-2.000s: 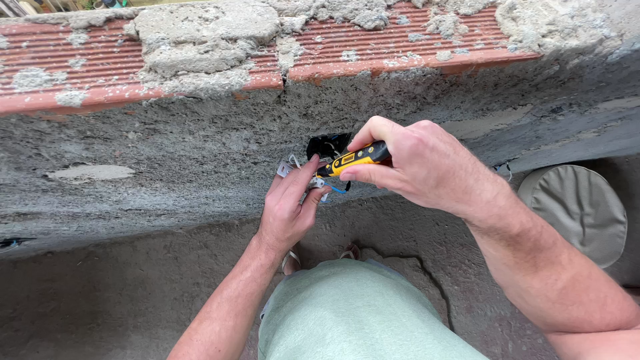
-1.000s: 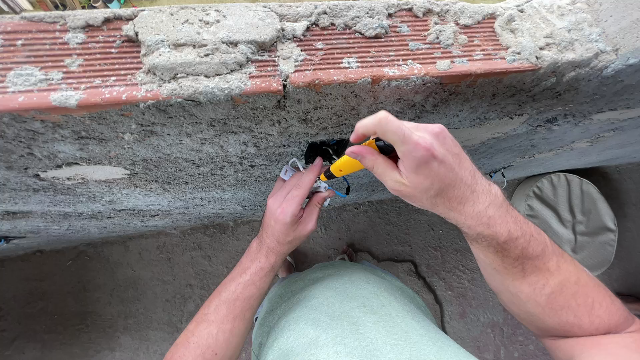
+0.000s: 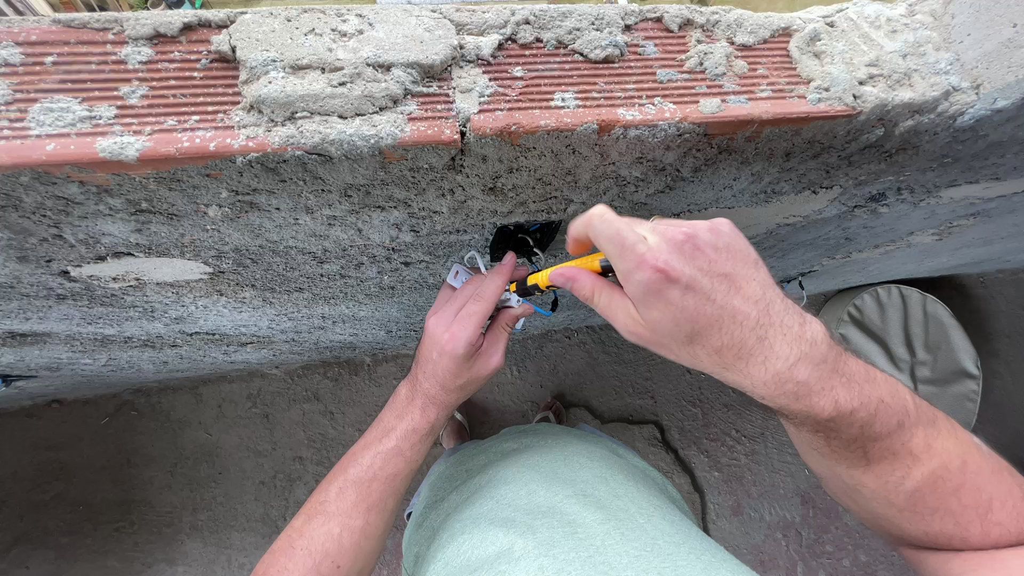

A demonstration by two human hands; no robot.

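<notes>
My right hand (image 3: 680, 288) grips a yellow and black screwdriver (image 3: 564, 270) whose tip end points left and slightly down. That end meets a white electrical fitting (image 3: 510, 300), probably a socket or switch module, and my fingers hide part of the contact. My left hand (image 3: 468, 328) pinches the fitting and its white mounting strap (image 3: 459, 276) between thumb and fingers. A blue wire (image 3: 538, 308) and white wires run by the fitting. Just above them a black electrical box (image 3: 524, 240) is set in the rough grey wall.
Red ribbed hollow bricks (image 3: 640, 80) with mortar lumps top the wall (image 3: 320, 216). A round grey-green fabric-covered object (image 3: 904, 348) stands on the floor at the right. Other wires (image 3: 802, 290) poke from the wall near it. A dark cable lies on the floor behind my feet.
My right hand has shifted its hold on the screwdriver, whose handle has turned from its marked side to a plain yellow one. The left hand still holds the fitting in about the same place.
</notes>
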